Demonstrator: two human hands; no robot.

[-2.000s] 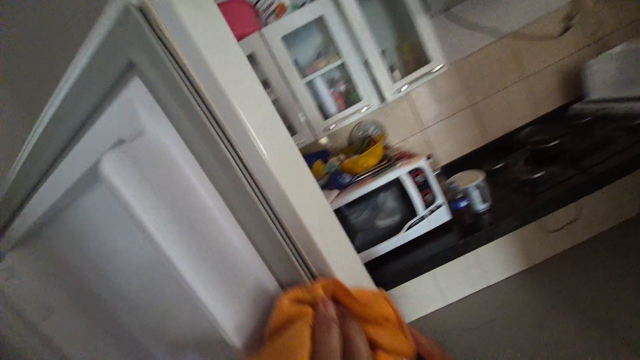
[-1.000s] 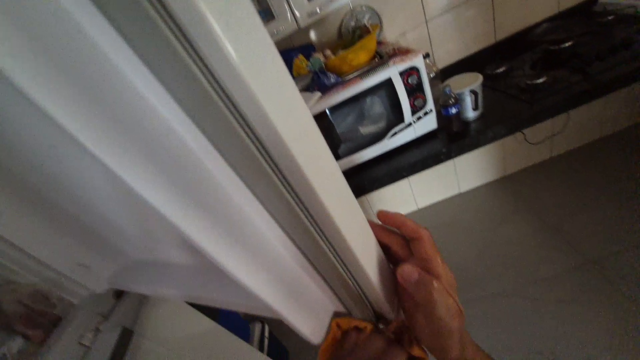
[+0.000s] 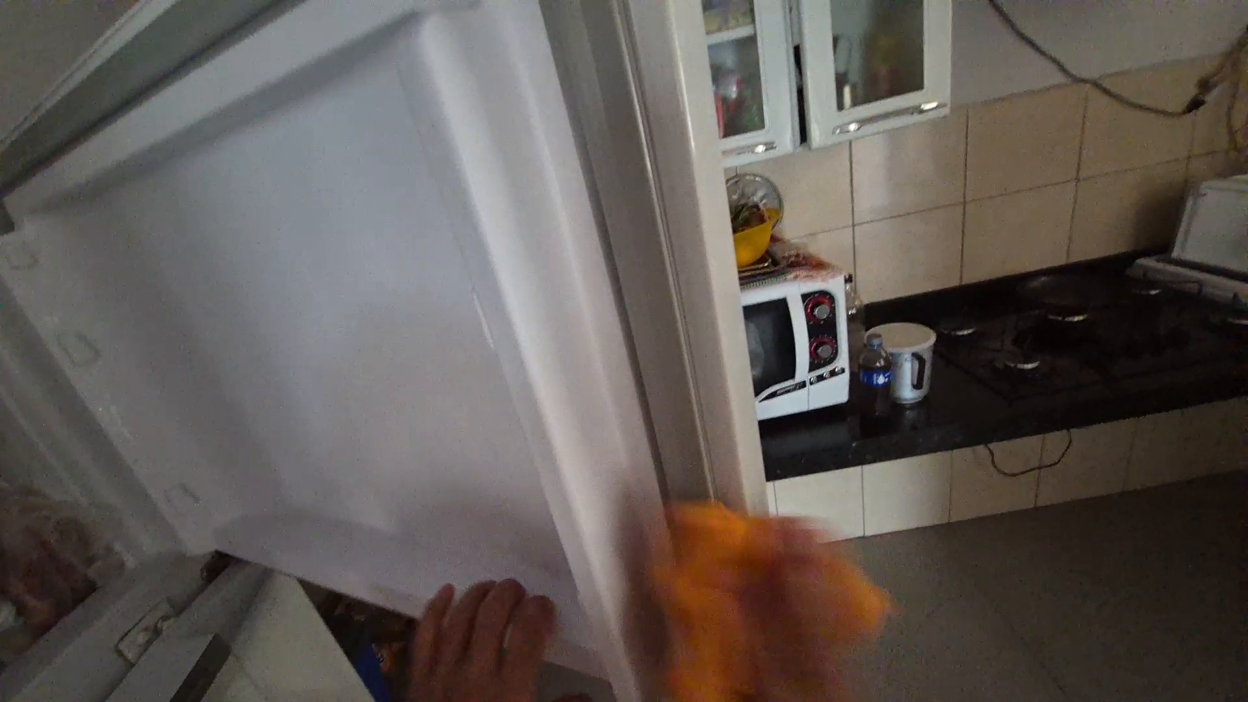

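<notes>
The open white door of a refrigerator or freezer (image 3: 331, 322) fills the left and centre, its inner panel facing me. At its lower edge, my left hand (image 3: 478, 634) rests its fingers on the inner panel, slightly apart. My right hand (image 3: 780, 595), blurred by motion, holds an orange cloth (image 3: 717, 604) at the lower part of the door's outer edge, beside the rubber gasket (image 3: 648, 331). The cloth hides part of that hand.
Beyond the door, a white microwave or small oven (image 3: 829, 380), a bottle (image 3: 875, 366) and a lidded white mug (image 3: 907, 361) stand on a black counter (image 3: 819, 444) beside a cooktop (image 3: 1033, 341). Glass-fronted cabinets (image 3: 873, 58) hang above. A bag (image 3: 49, 546) lies at lower left.
A hand that was bare on the door's outer edge a second ago is gone from there. The orange cloth, mostly hidden then, shows fully now. My left hand has appeared on the inner panel.
</notes>
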